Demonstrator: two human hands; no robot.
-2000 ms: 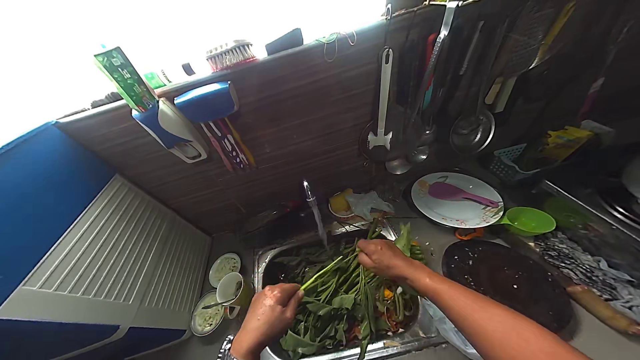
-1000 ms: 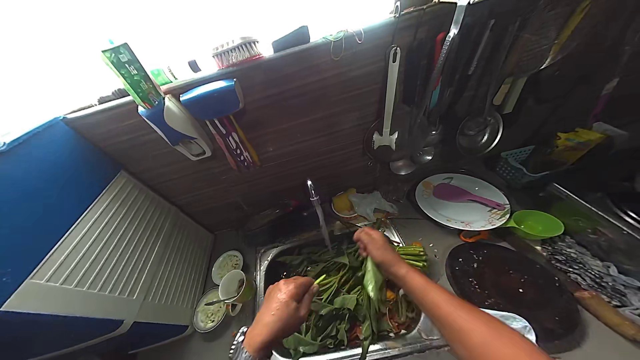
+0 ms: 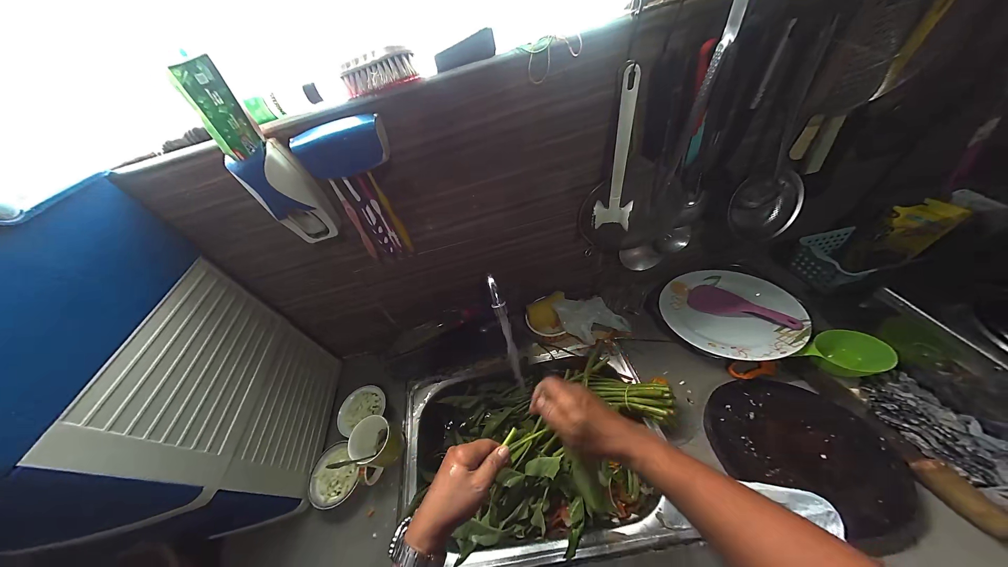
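Leafy green vegetables (image 3: 543,466) fill the metal sink (image 3: 415,441), under a faucet (image 3: 494,291) from which water runs. My left hand (image 3: 465,476), a metal watch band at its wrist, holds the cut end of a green stem between thumb and fingers, low over the leaves. Just above and to its right, my right hand (image 3: 571,405) is curled over the greens, its fingers partly hidden; what they grip is not plain. A bundle of green stems (image 3: 634,398) lies at the sink's right side, beyond my right wrist.
Bowls (image 3: 335,476) and a cup (image 3: 370,441) stand left of the sink. To its right are a plate (image 3: 732,339) with a purple rice paddle (image 3: 740,305), a green strainer or bowl (image 3: 854,352), a dark round board (image 3: 811,457) and a cloth (image 3: 937,425). Utensils (image 3: 622,150) hang on the wall.
My right hand has moved down and closer to my left hand since the last earlier frame. The stem bundle at the sink's right side shows more fully than two seconds ago.
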